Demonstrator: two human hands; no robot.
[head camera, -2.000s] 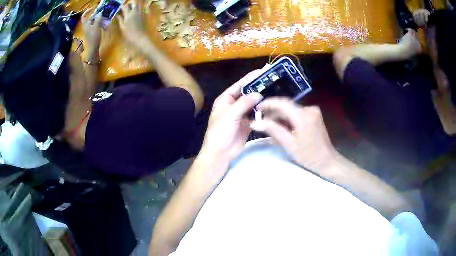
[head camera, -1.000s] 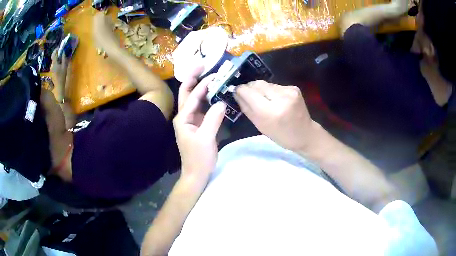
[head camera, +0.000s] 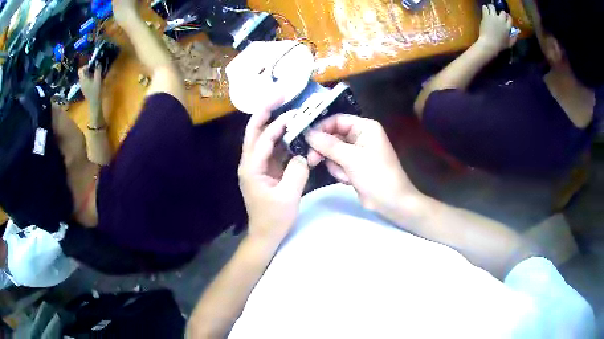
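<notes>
A black module with a pale silvery edge is held above my lap, tilted, with its edge side towards me. A pale round cover is joined at its far left side, with a thin dark wire on its face. My left hand grips the module from the left, thumb at the near end. My right hand has its fingertips pinched at the module's near edge. Whether a small part is between those fingertips is hidden.
An orange-brown bench lies ahead, with tan scraps and another unit on it. Blue parts and cables are piled at far left. A person in dark clothes sits left, another right.
The module has been turned from face-up onto its edge, and the pale round cover has come into view. Since one second ago my right fingers have curled closer at the near edge.
</notes>
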